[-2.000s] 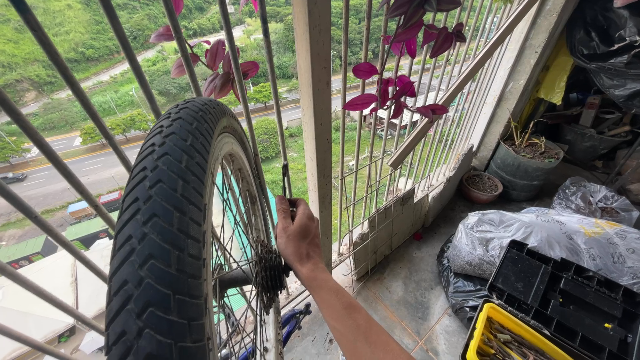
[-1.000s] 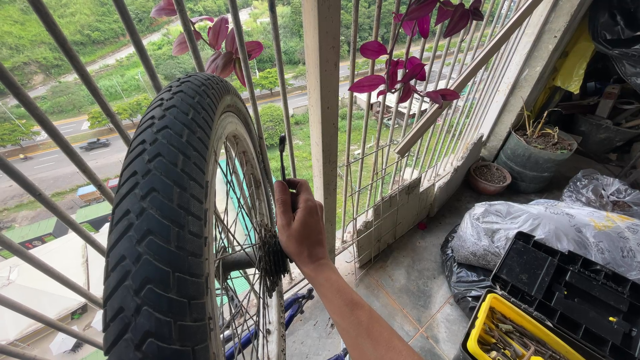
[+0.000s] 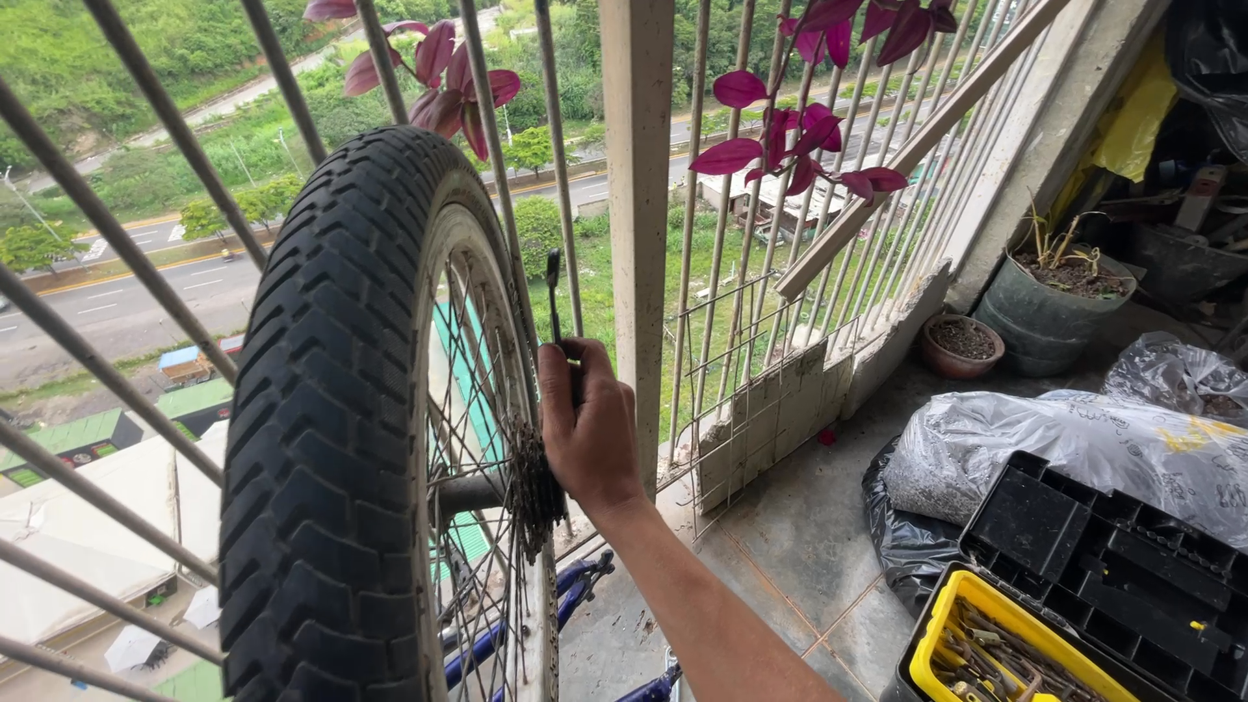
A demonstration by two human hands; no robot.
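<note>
A bicycle wheel with a black knobby tire [image 3: 327, 439] stands upright at the left of centre, its spokes and a pale, worn rim facing right. My right hand [image 3: 592, 419] is closed around a slim dark tool [image 3: 554, 292], whose narrow shaft and small head point up; the exact kind cannot be told. That hand is right beside the rear sprocket cassette [image 3: 534, 487], which sits on the hub [image 3: 470, 492]. Whether the fingers touch the sprockets is not plain. Part of a blue bicycle frame [image 3: 487, 643] shows low behind the wheel. My left hand is out of view.
Metal window bars [image 3: 146, 263] run behind the wheel, with a pale post [image 3: 639, 234] and purple-leaved stems [image 3: 775, 146] hanging near them. At right are a plant pot [image 3: 1043, 317], a smaller clay pot [image 3: 960, 346], a plastic-wrapped bundle [image 3: 1063, 448] and an open black toolbox [image 3: 1102, 575] with a yellow tray [image 3: 946, 624].
The dark tool in my right hand is tilted a little differently than two seconds ago. The hand stays beside the cassette.
</note>
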